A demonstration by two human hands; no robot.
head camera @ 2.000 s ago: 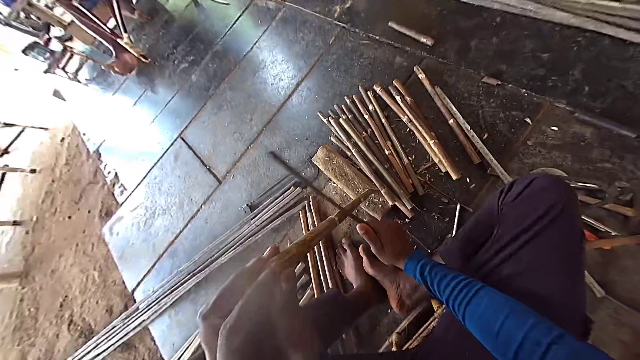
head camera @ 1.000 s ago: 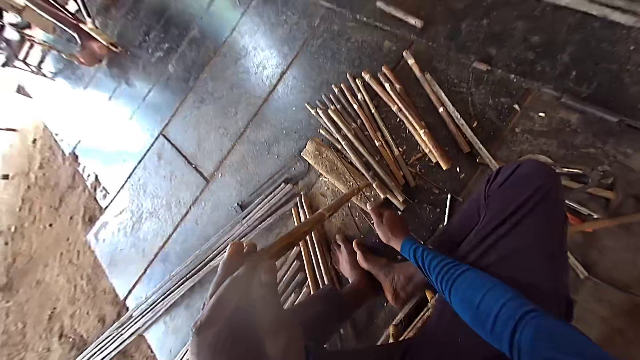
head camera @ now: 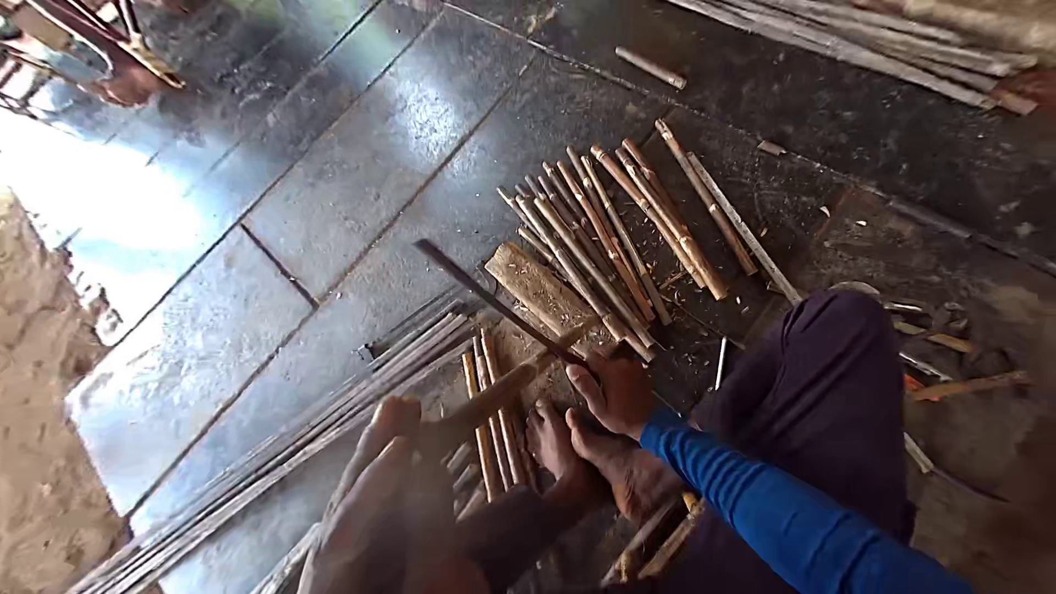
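Observation:
My left hand [head camera: 388, 495], blurred and close to the camera, is closed around a brown cane stick [head camera: 487, 400] that points toward the right hand. My right hand [head camera: 615, 388], below a blue sleeve, grips a long dark metal blade [head camera: 491, 297], whose far end points up and left. The blade crosses over the stick near its far end; whether they touch cannot be told. Behind them a wooden block [head camera: 536, 285] lies on the floor. The handle in the right hand is hidden by the fingers.
Several cut cane sticks [head camera: 610, 239] lie side by side beyond the block. Long thin canes [head camera: 330, 429] run to the lower left. Short sticks [head camera: 493, 412] lie by my bare feet [head camera: 627, 470]. More long poles [head camera: 866, 49] lie at top right, and scraps [head camera: 949, 342] beyond my knee.
The blade, little visible one second ago, now extends up and left from my right hand, much as it did two seconds ago. Both hands keep their hold.

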